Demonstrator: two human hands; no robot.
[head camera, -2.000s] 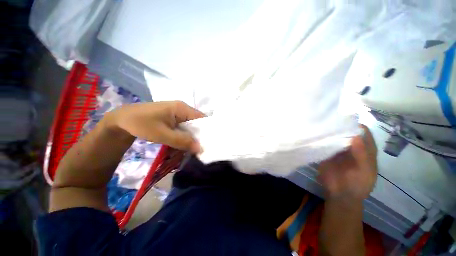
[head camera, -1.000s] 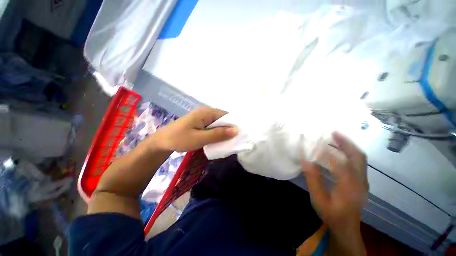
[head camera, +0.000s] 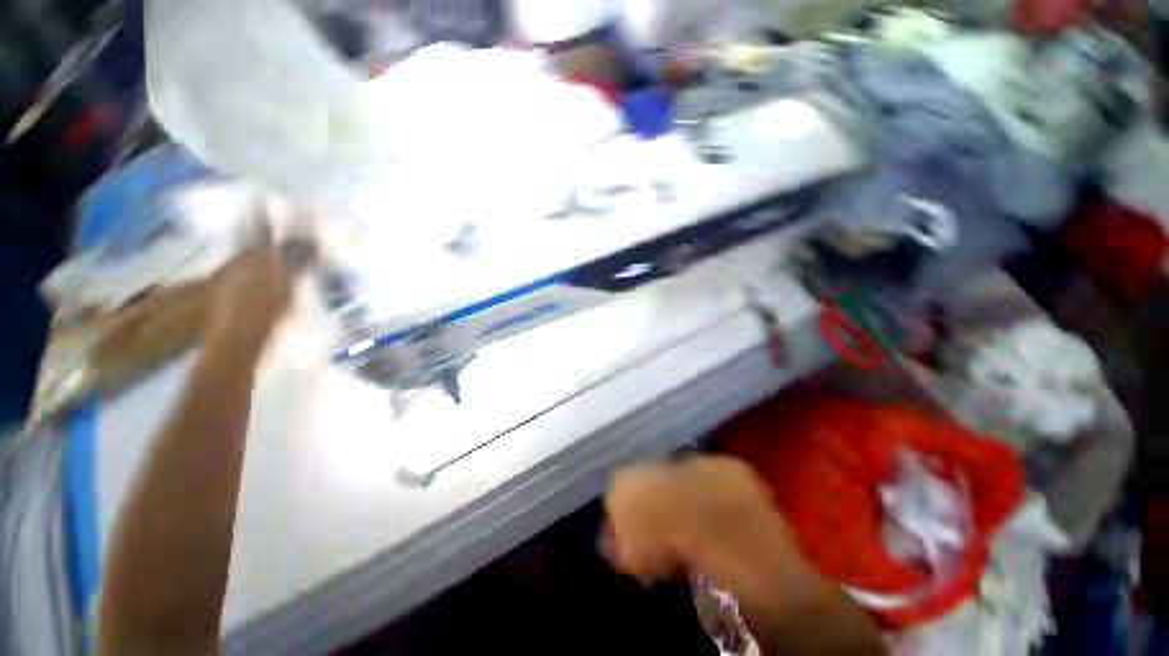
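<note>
A white garment piece (head camera: 250, 90) shows at the upper left as a large pale, blurred shape. My left hand (head camera: 260, 276) is blurred and reaches up at its lower edge, against white cloth; its fingers and grip are unclear. The white sewing machine head (head camera: 615, 263) with its blue and black stripe lies right of that hand. My right hand (head camera: 673, 513) is blurred, in front of the table's near edge, with fingers curled and no cloth visible in it.
The white table (head camera: 551, 423) runs diagonally, with blue tape (head camera: 83, 513) at its left end. A brown package (head camera: 148, 333) is at the far left. A red plastic bag (head camera: 820, 474) holding white pieces is right of my right hand. Cloth heaps (head camera: 949, 167) lie behind the machine.
The view has swung right. My left hand has moved from the lap edge up and away beside the machine. My right hand has left the cloth and is in front of the table edge.
</note>
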